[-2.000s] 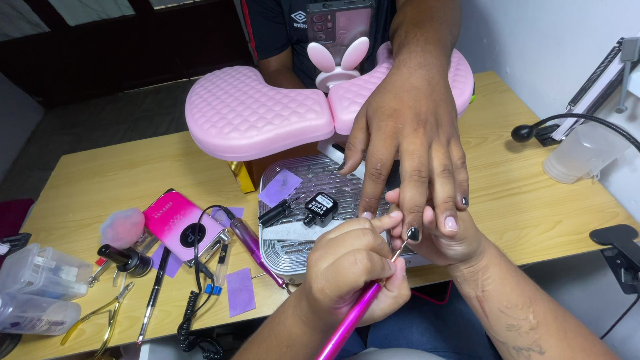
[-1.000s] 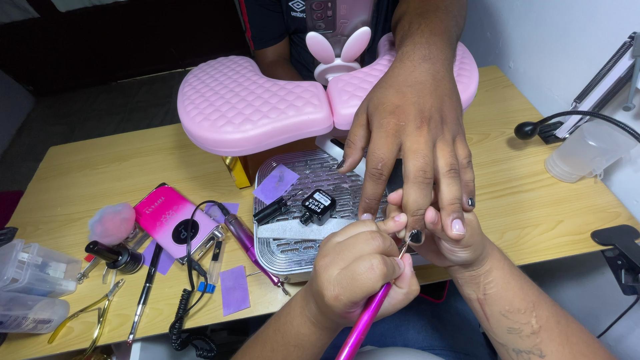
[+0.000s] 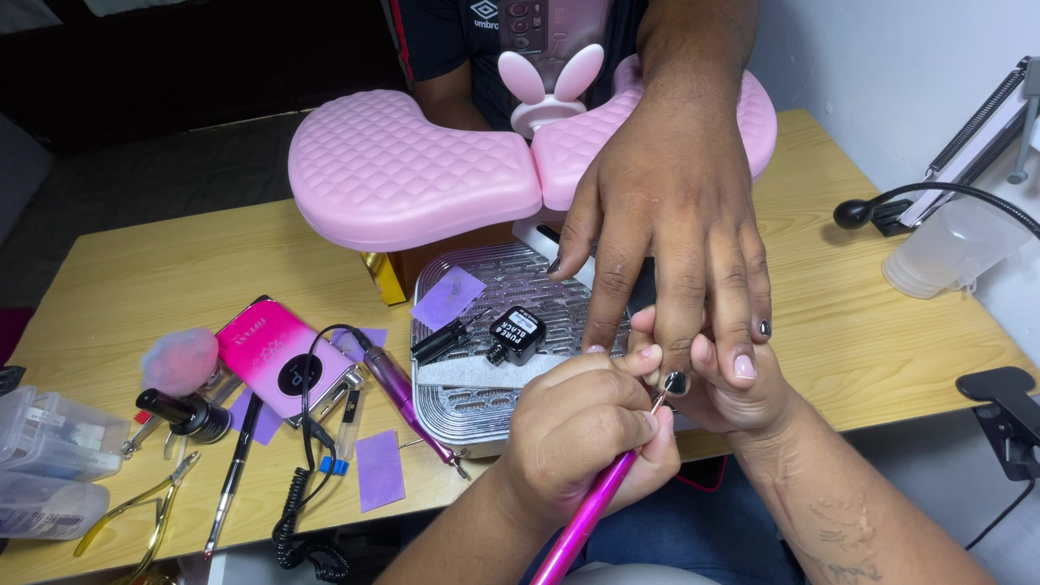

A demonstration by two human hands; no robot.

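My left hand (image 3: pixel 589 426) holds a slim nail brush with a magenta handle (image 3: pixel 587 520), its fine tip at the black-painted middle fingernail (image 3: pixel 675 383) of another person's hand (image 3: pixel 678 195). From below, my right hand (image 3: pixel 743 394) grips that person's middle finger near its tip. Their thumbnail and little fingernail look dark, while the ring fingernail is light with a glossy surface. An uncapped black polish bottle (image 3: pixel 517 333) lies beside its black brush cap (image 3: pixel 439 341) and a grey nail file (image 3: pixel 487 372), on a silver patterned device (image 3: pixel 479 418).
A pink quilted armrest (image 3: pixel 414 175) with a bunny-eared holder (image 3: pixel 548 106) stands behind. At left lie a pink nail drill unit (image 3: pixel 280 349), its purple handpiece (image 3: pixel 406 398), gold nippers (image 3: pixel 162 504), a black polish bottle (image 3: pixel 191 414) and plastic boxes (image 3: pixel 61 435). A plastic cup (image 3: pixel 946 248) stands right.
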